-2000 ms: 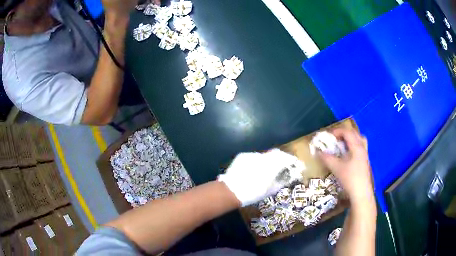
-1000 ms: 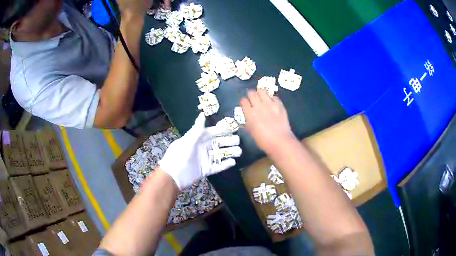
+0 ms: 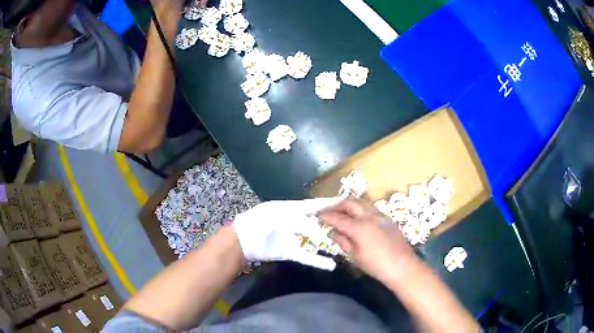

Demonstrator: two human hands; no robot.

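My gloved left hand is cupped palm up at the bottom centre, holding small white and gold-coloured pieces. My bare right hand lies over the left palm with its fingers bent; whether it grips a piece is hidden. A tan cardboard tray holds a cluster of white plastic sub-assemblies, and another one lies by its left part. One white sub-assembly lies on the dark bench right of the tray. More lie on the bench ahead, the nearest one apart from the group.
A co-worker sits at the upper left, with a black cord by the arm. A deep carton of small parts stands below the bench edge. A blue sheet lies behind the tray. Stacked cartons are at the lower left.
Both hands have come back from the bench to near my body, the right now over the left palm. One sub-assembly sits alone on the bench where the hands were. The view has shifted.
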